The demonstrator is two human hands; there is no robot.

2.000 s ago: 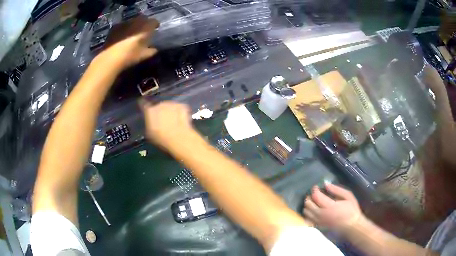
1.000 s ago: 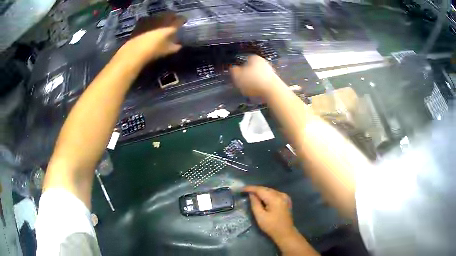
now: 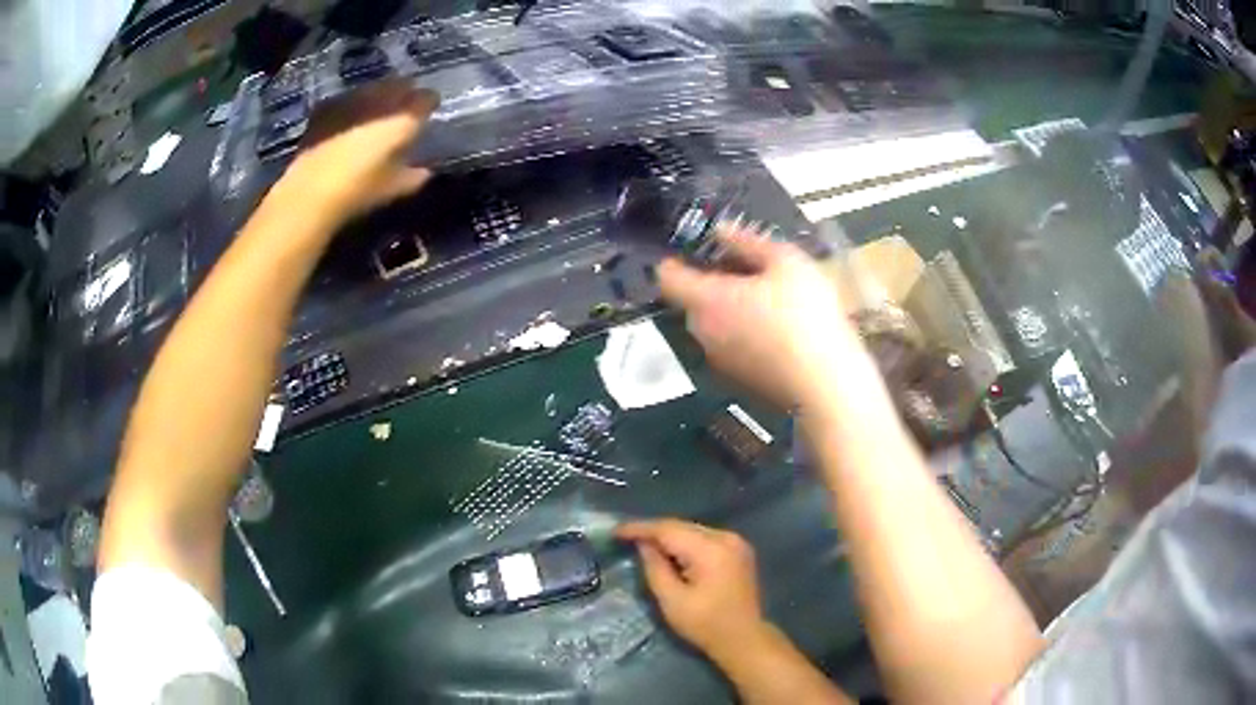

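A black phone (image 3: 562, 570) with a white label lies on the green mat at lower centre. My right hand (image 3: 700, 585) is at its right end, thumb and forefinger close together; I cannot tell whether they hold anything. My left hand (image 3: 361, 154) reaches to the back tray (image 3: 551, 86), blurred, with its fingertips in shadow. Whether it grips anything is unclear. Thin tweezers (image 3: 551, 461) lie across a dotted sheet (image 3: 507, 488) behind the phone.
Another person's hand (image 3: 765, 310) reaches from the right over the dark shelf, beside a blurred dark part. White paper (image 3: 645, 366) and a brown-and-white block (image 3: 738, 438) lie mid-bench. A thin stick (image 3: 259, 567) lies left. Brown board and cables are right.
My right hand has come back from the shelf to the phone. The other person's hand has moved from lower right up to the shelf. My left hand remains at the back.
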